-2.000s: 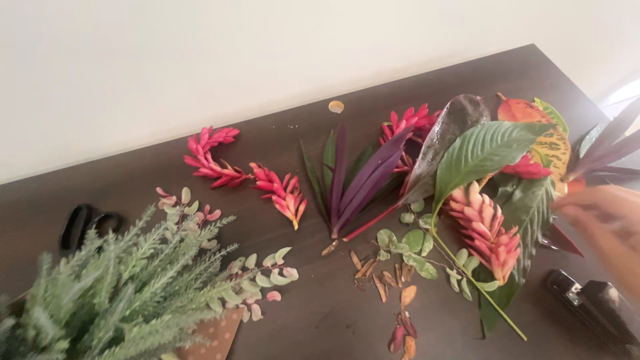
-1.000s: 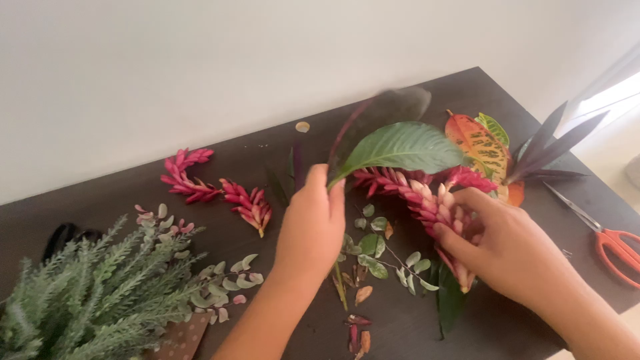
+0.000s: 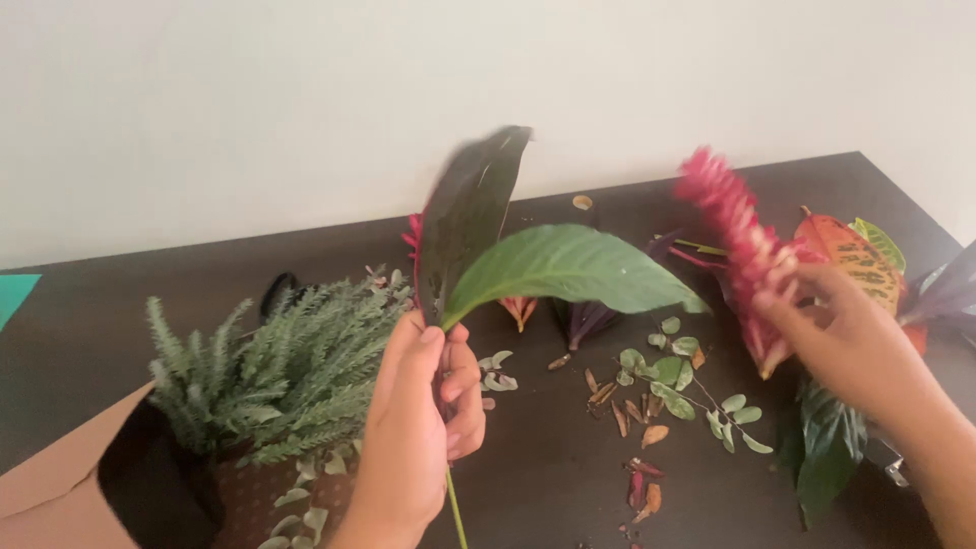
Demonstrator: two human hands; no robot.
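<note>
Near the middle, my left hand [image 3: 423, 412] grips the stems of a dark glossy leaf [image 3: 469, 213] and a broad green leaf [image 3: 564, 267], both held up over the table. A thin green stem comes out below the fist. At the right, my right hand [image 3: 846, 343] pinches a pink-red ginger flower spike [image 3: 736, 221], blurred, with its tip pointing up and left. Behind it lie an orange and yellow croton leaf [image 3: 858, 255] and, lower, a dark green leaf [image 3: 827, 450].
On the dark table [image 3: 534, 488] lie a variegated leafy sprig [image 3: 675, 374], dried brown bits [image 3: 633, 415] and purple leaves [image 3: 587, 320]. Feathery green foliage [image 3: 282, 366] spreads at the left beside a brown paper wrap [image 3: 61, 473]. A pale wall stands behind.
The dark leaf and broad green leaf have been lifted off the table in my left hand, which has moved left. My right hand has raised the pink-red flower spike. The view has shifted.
</note>
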